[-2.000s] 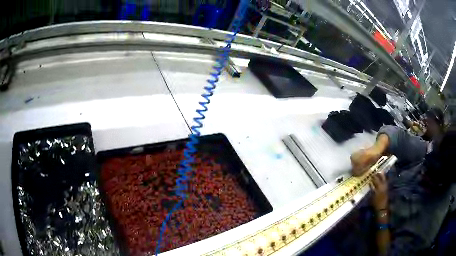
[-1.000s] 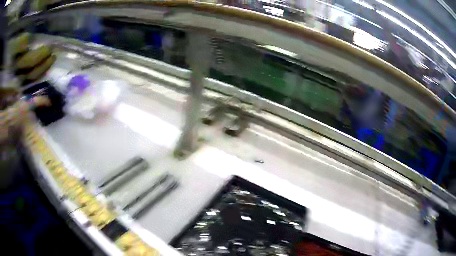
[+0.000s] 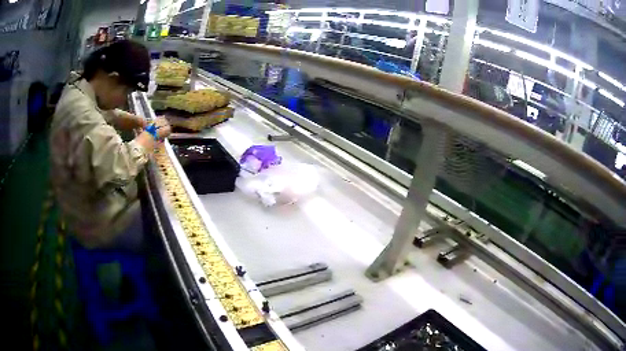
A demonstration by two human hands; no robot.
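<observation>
Neither of my hands is in the picture. Nearest in front of me, a long yellow circuit board panel (image 3: pixel 206 253) lies in the conveyor rails (image 3: pixel 189 274), with small dark dots along it. A dark gap separates it from another yellow panel (image 3: pixel 270 345) at the bottom edge. A black component tray (image 3: pixel 431 317) with shiny silver pieces is cut off by the bottom edge.
Paired grey support bars (image 3: pixel 319 310) lie beside the rail. A post (image 3: pixel 412 199) stands on the white bench. Farther along are a black bin (image 3: pixel 218 179), a purple item (image 3: pixel 261 157), clear plastic and stacked yellow-brown boards (image 3: pixel 199 101). A person sits at the left on a blue stool (image 3: pixel 113 295).
The view has swung left along the line and steadied. The red component tray and blue coiled cord have left the picture; the seated person and stool now show clearly.
</observation>
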